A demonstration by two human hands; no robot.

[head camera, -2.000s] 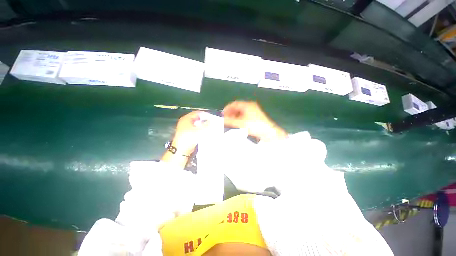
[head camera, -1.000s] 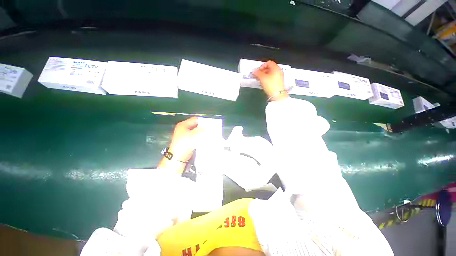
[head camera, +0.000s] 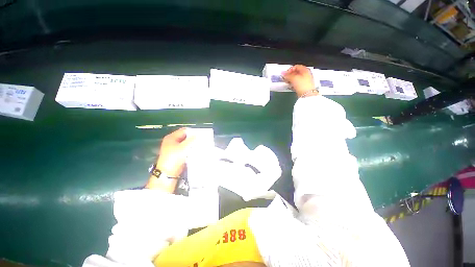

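My right hand (head camera: 301,81) reaches over the conveyor, with its fingertips on the top of a white product box (head camera: 274,70). A small dark-purplish label (head camera: 276,79) shows on that box at the fingertips. My left hand (head camera: 173,151) holds the upper end of a white label strip (head camera: 201,156) over the near ledge. The strip runs down to the lap. Loosely looped white backing paper (head camera: 252,169) lies right of the strip. Whether the right fingers still grip the label cannot be told.
More white boxes (head camera: 172,92) stand in a row on the green conveyor belt (head camera: 156,116). Boxes on the right carry dark labels. A dark bar (head camera: 424,107) crosses at the right. The shiny green ledge (head camera: 78,172) lies under my forearms. Shelving (head camera: 453,21) shows at top right.
My right hand has gone from beside the left hand out to a box on the belt and stays with it as it shifts right. The row of boxes has moved right in view.
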